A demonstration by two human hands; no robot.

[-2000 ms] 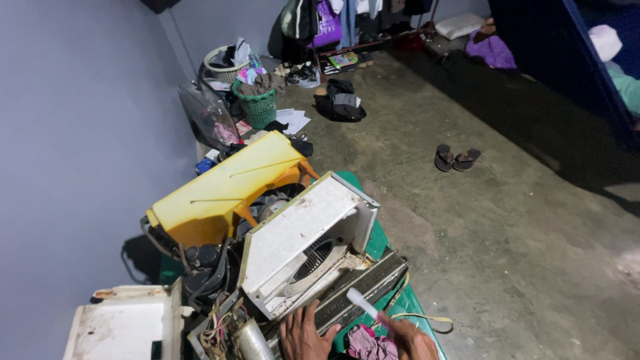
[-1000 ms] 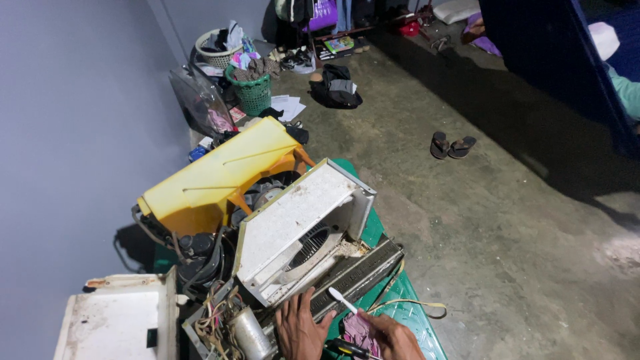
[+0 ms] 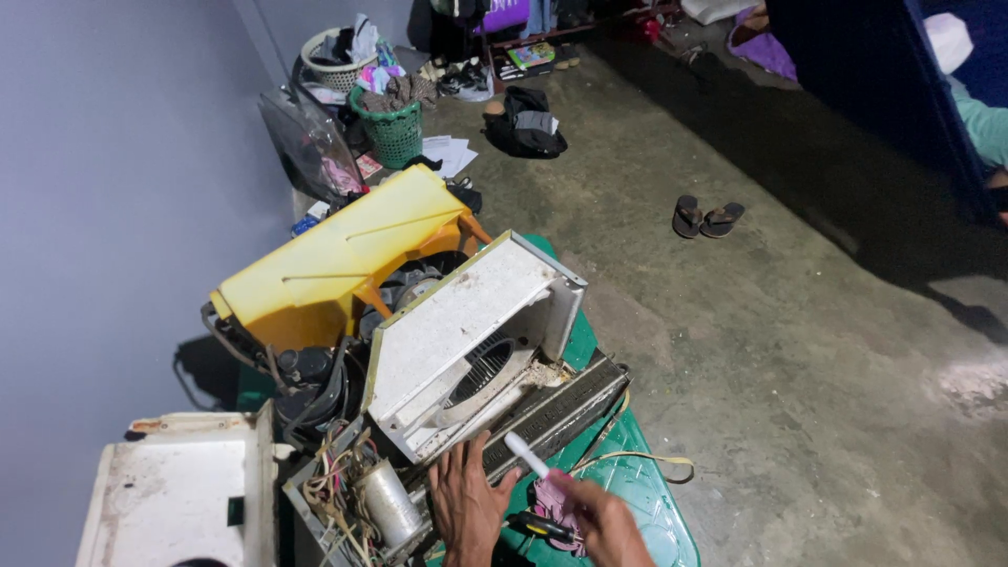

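Observation:
A disassembled window air conditioner lies on a green plastic table (image 3: 630, 496). My left hand (image 3: 468, 492) rests with spread fingers on the near end of its dirty finned coil (image 3: 567, 409), beside the metal capacitor (image 3: 390, 504) and loose wires. My right hand (image 3: 594, 508) grips a toothbrush (image 3: 526, 454) with a white head and pink handle, its head over the coil. Between the hands lie a pink cloth (image 3: 555, 504) and a black-and-yellow screwdriver (image 3: 542, 526). Behind the coil stands the white blower housing (image 3: 457, 315), with a yellow plastic shroud (image 3: 346, 252) farther back.
A white casing panel (image 3: 173, 496) stands at the left near the wall. The power cord (image 3: 654, 457) loops over the table's right edge. Sandals (image 3: 709, 218), a black bag (image 3: 526, 126) and a green laundry basket (image 3: 391, 134) are on the floor. Another person's arm (image 3: 980, 126) shows at the far right.
The toothbrush in my right hand has shifted along the coil, while my left hand has stayed at its near end. The screwdriver on the cloth shows now and one second ago, not two seconds ago.

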